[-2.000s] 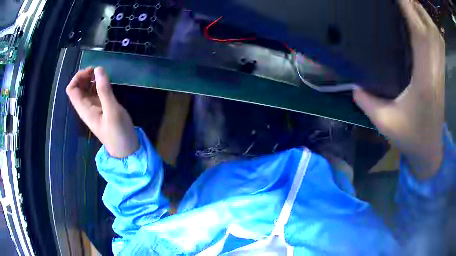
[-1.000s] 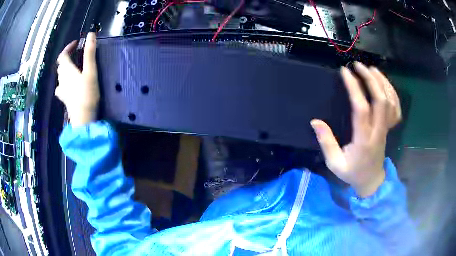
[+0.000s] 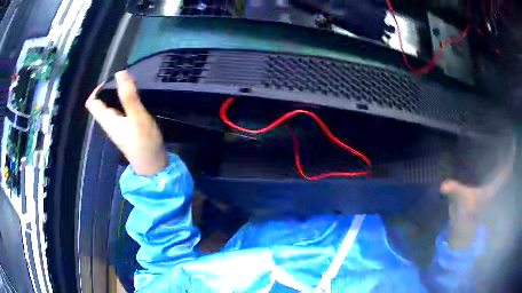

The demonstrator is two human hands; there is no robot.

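A long black housing (image 3: 343,86) is tilted up on its long side in front of me, its vent grille along the top and its hollow inside towards me. A red wire (image 3: 329,134) loops inside it. My left hand (image 3: 140,131) grips the housing's left end between thumb and fingers. My right hand (image 3: 462,209) is blurred at the right end, its thumb on the near edge; its other fingers are hidden behind the housing.
Green bench surface (image 3: 189,37) shows behind the housing. Further back lie other dark parts with a red wire (image 3: 420,70) and a silver metal plate (image 3: 449,48). Green circuit boards (image 3: 37,109) lie on the conveyor at the left.
The housing showed its flat outer face a second ago; now it is turned, with its grille and inside visible. It is nearer my body, and my right hand has moved down and right.
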